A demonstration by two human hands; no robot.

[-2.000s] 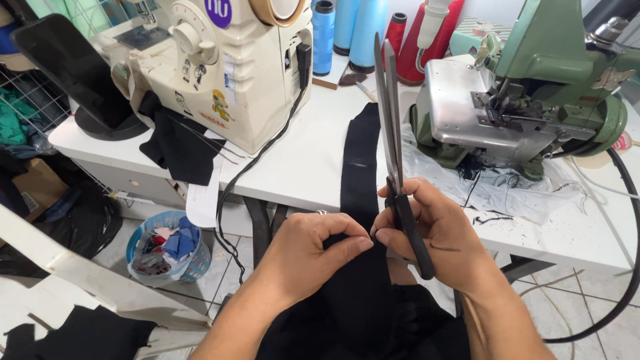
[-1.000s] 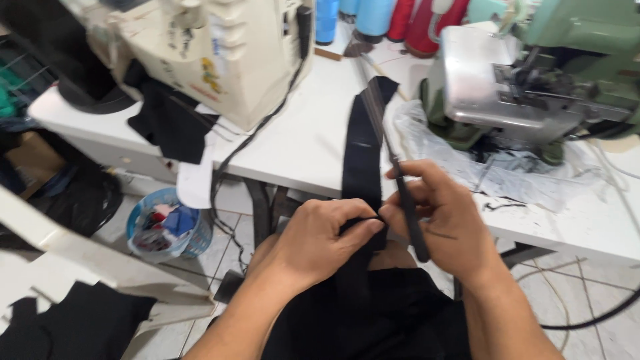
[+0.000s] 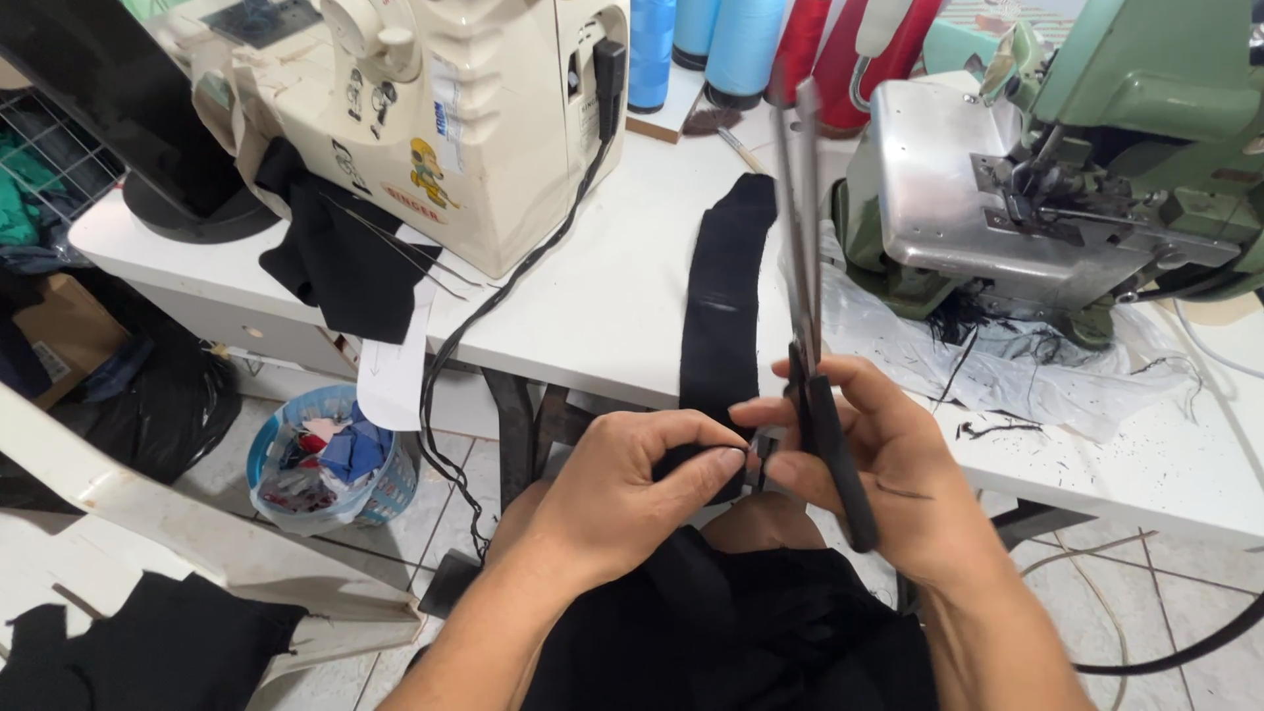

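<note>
My left hand [image 3: 642, 494] pinches the edge of a black fabric strip [image 3: 726, 296] between thumb and forefinger. The strip runs up over the white table's front edge and lies flat beyond it. In my right hand [image 3: 869, 444] are scissors [image 3: 805, 227] with black handles, held upright, blades pointing away and slightly blurred. The right thumb and fingers are close to the left fingertips, beside a small part of the fabric edge; whether they touch it I cannot tell. More black fabric [image 3: 750, 632] lies below, over the lap.
A cream Singer sewing machine [image 3: 494, 128] stands left with its black cord [image 3: 494, 296] hanging down. At right are a green overlock machine [image 3: 1136, 128] and a plastic sheet [image 3: 1047, 385]. Behind are thread cones [image 3: 746, 49]. A blue basket of scraps [image 3: 400, 479] stands below; black fabric lies on a white chair [image 3: 346, 622].
Both hands stay close together with the scissors still in my right hand. The fabric held between the hands has shifted and less of it shows there. The view has moved a little.
</note>
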